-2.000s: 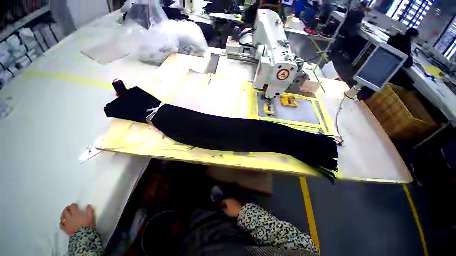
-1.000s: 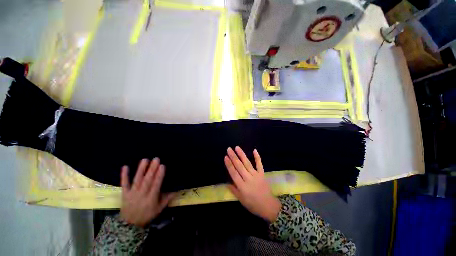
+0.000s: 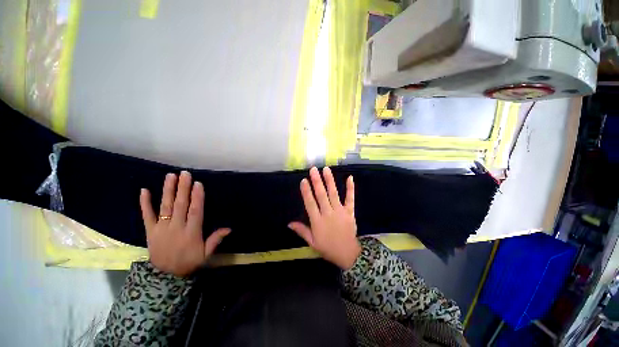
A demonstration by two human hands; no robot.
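Observation:
A long bundle of black cut pieces lies across the front of the machine table, its right end fanned and frayed-looking. A pale tie strip is knotted round it near the left; its far left end is cut off by the picture's edge. My left hand lies flat on the bundle, fingers spread, a ring on one finger. My right hand lies flat on it farther right, fingers apart. Neither hand grips anything. The sewing machine head stands behind the bundle at the right.
A grey sheet edged with yellow tape lies behind the bundle. A small yellow part sits under the head. A thin cord runs down to red handles at the bundle's right end. A blue folded object stands below right of the table.
From the table edge and my lap, my hands have come onto the bundle, then moved slightly farther up it. The view has moved closer to the table. The bundle lies much as before.

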